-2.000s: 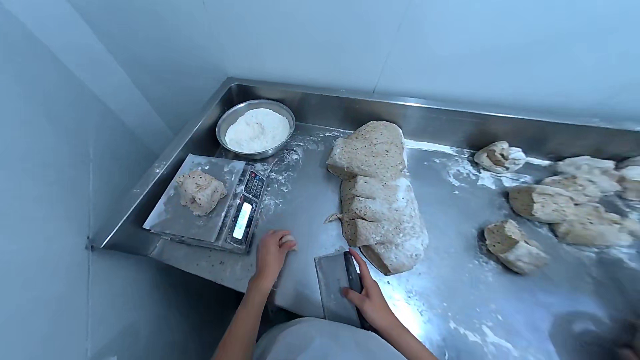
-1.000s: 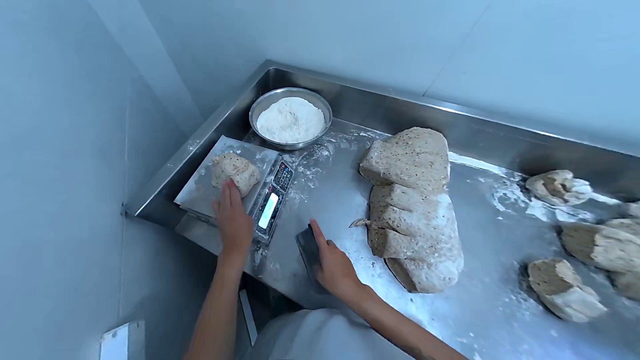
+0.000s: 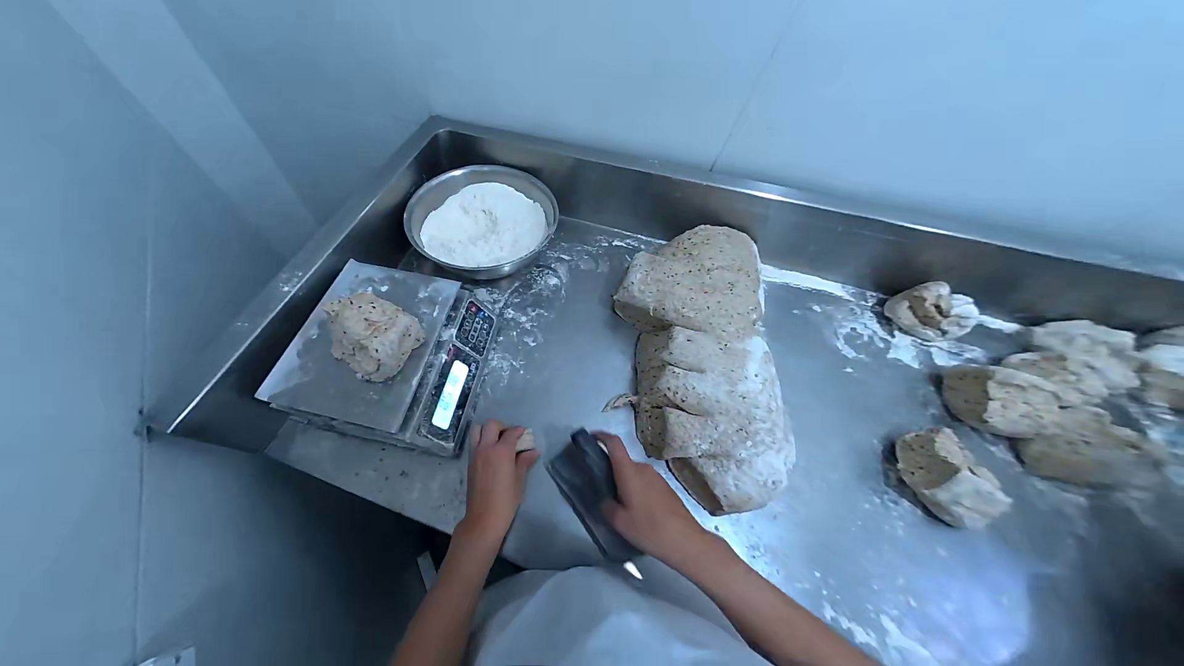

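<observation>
My left hand (image 3: 497,472) is closed around a small dough piece (image 3: 525,440), just off the near corner of the digital scale (image 3: 450,393). A speckled lump of dough (image 3: 375,335) rests on the scale's plate. In my right hand (image 3: 643,499) is a bench scraper (image 3: 585,490), its dark handle under my fingers and its blade tilted near the steel table. Right of the scraper lies a large floured mass of dough (image 3: 717,407) with several cuts across it. A thin strand of dough (image 3: 620,401) sticks out from its left side.
A steel bowl of flour (image 3: 483,222) stands behind the scale, near the raised back rim (image 3: 647,180). Several dough pieces lie at the right, among them a cut one (image 3: 951,476) and a small one (image 3: 931,312). Flour is scattered over the steel table (image 3: 832,555).
A second ago my left hand was at the dough on the scale; now it is off the scale, near the table's front edge. The scraper stays in my right hand.
</observation>
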